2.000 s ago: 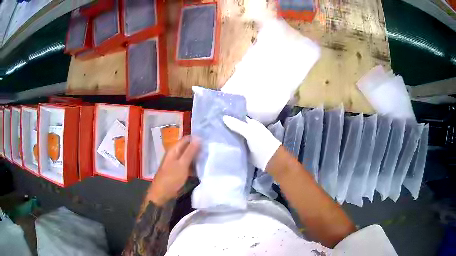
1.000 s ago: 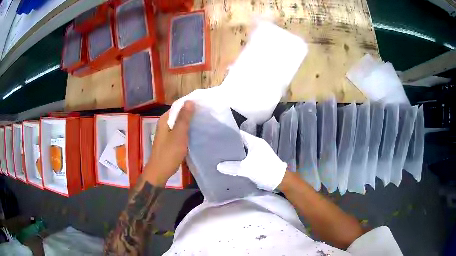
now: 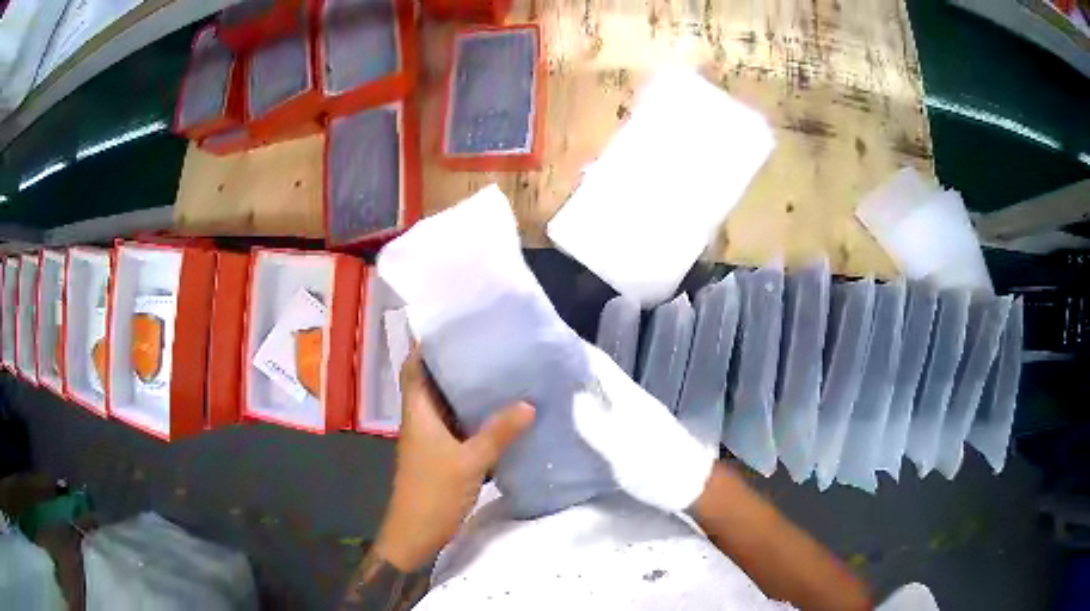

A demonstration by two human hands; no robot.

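A bagged unit is held tilted in front of my body, a grey slab inside a whitish protective sleeve. The empty end of the sleeve sticks out white toward the board. My bare left hand grips its left side, thumb on top. My white-gloved right hand lies on its right side; its fingers blend with the sleeve and are hard to make out. A row of bagged units stands on edge to the right. A white sleeve stack lies on the board ahead.
Open gift boxes with papers and orange pieces line the left. Filled boxes with orange rims sit on the plywood board at the upper left. Loose white sleeves lie at its right edge. Pale bags are at the lower left.
The bagged unit has turned, with its empty sleeve end now pointing up and left. My left hand has moved from its upper edge to lower down. The camera view has shifted slightly.
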